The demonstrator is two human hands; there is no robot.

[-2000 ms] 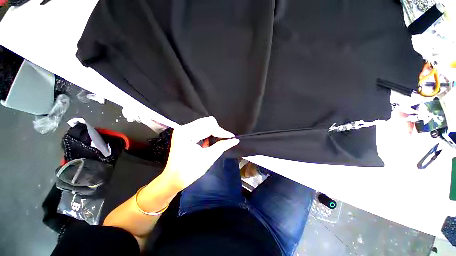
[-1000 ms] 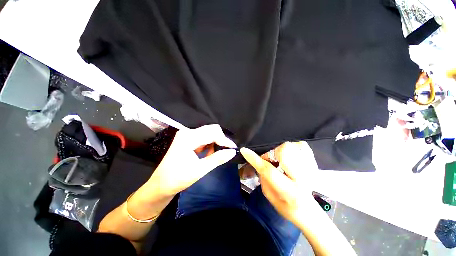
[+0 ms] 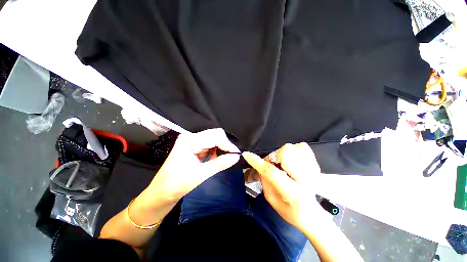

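Note:
A large black garment (image 3: 230, 66) lies spread over the white table. Its folded hem (image 3: 307, 149) runs along the edge nearest me, with a broken white trim (image 3: 363, 136) near the right end. My left hand (image 3: 197, 161) pinches the hem between thumb and fingertip. My right hand (image 3: 287, 179) is at the same spot, its index fingertip nearly touching the left fingertips. What the right fingers hold is too small to see; no needle or thread can be made out.
Orange scissors handles (image 3: 436, 89), dark thread snips (image 3: 435, 164), a green box (image 3: 461, 187) and a dark faceted lump (image 3: 457, 239) lie at the table's right. A grey bin (image 3: 25, 86) and dark bags (image 3: 77, 179) stand on the floor at left.
My right hand, out of view two seconds ago, has come in from the right to the hem beside my left fingertips. Over the last second both hands have shifted only slightly.

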